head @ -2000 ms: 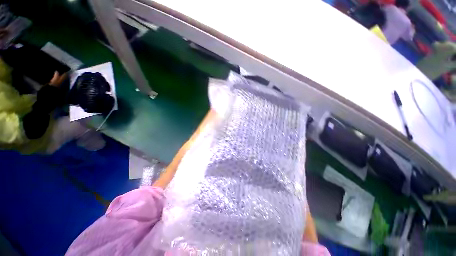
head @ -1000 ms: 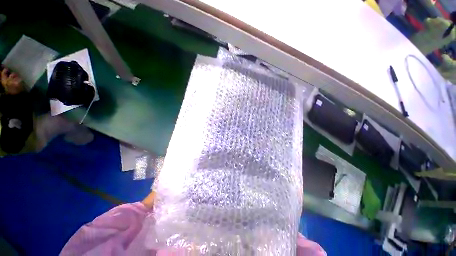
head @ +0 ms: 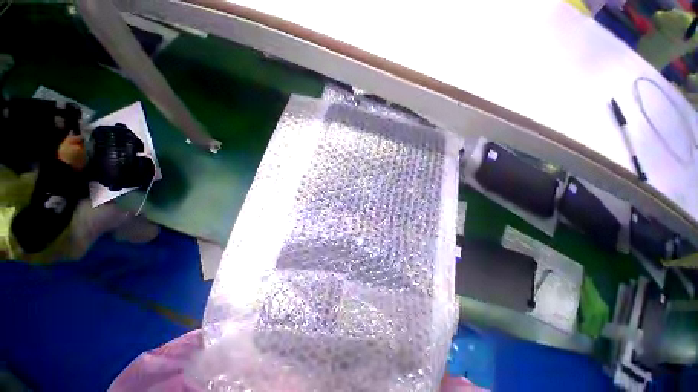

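A stack of clear-silver bubble wrap bags or sheets (head: 360, 207) fills the middle of the head view, right in front of me, its far end close to the raised shelf's edge. Pink sleeves show at its lower left and at the bottom right. Both my hands are hidden behind the wrap, so their grip cannot be seen. A black panel unit (head: 497, 273) lies on the bench just right of the wrap, with a pale bubble wrap sheet (head: 562, 295) beside it.
The white shelf (head: 490, 61) holds a black pen (head: 629, 138) and a thin cable. More black panels (head: 514, 180) lie along its base. A green cloth (head: 591, 306) is at right. At left, a person's dark-sleeved arm (head: 53, 203) is near a black bundled object (head: 119, 157). A slanted post stands upper left.
The wrap's near end has spread left, and the skin visible along its edges earlier is now covered. The person's arm at left has come further into view.
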